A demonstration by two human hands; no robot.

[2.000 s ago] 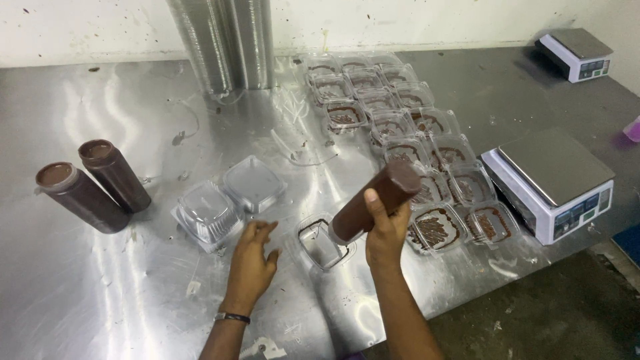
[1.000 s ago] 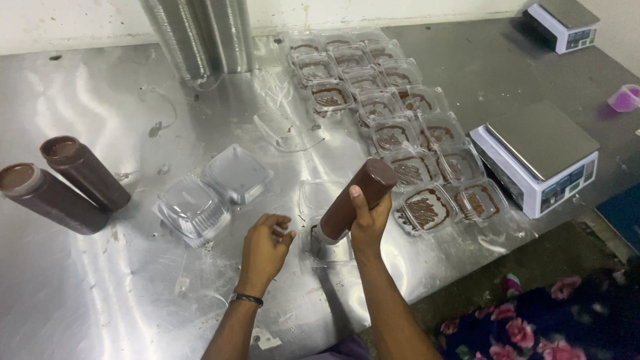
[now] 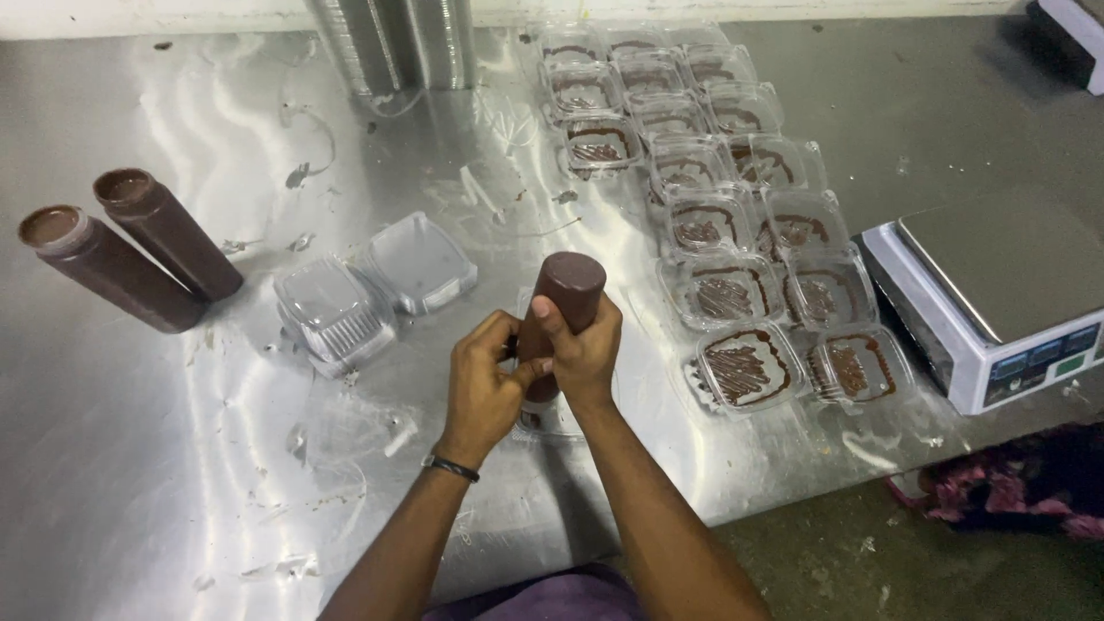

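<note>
My right hand [image 3: 586, 349] grips a bottle of brown sauce [image 3: 565, 289], tilted with its base up. My left hand [image 3: 490, 379] is closed on the bottle's left side, lower down. Under the bottle lies a clear plastic clamshell container [image 3: 552, 427], mostly hidden by my hands; the bottle's lower end is partly hidden too. To the right stand rows of open clear containers [image 3: 742, 366] with brown lines of sauce inside. An open, unfilled-looking clamshell stack [image 3: 332, 315] sits left of my hands, its lids [image 3: 423, 263] folded back.
Two open-topped bottles of brown sauce [image 3: 112, 267] [image 3: 168, 233] stand at the left. Tall stacks of clear containers [image 3: 392, 43] rise at the back of the metal table [image 3: 285, 509]. A digital scale [image 3: 992, 285] is at the right, beside a person in floral clothing [image 3: 1026, 483].
My left hand, apart from the bottle one second ago, has moved onto it. The bottle is held more upright, base still up.
</note>
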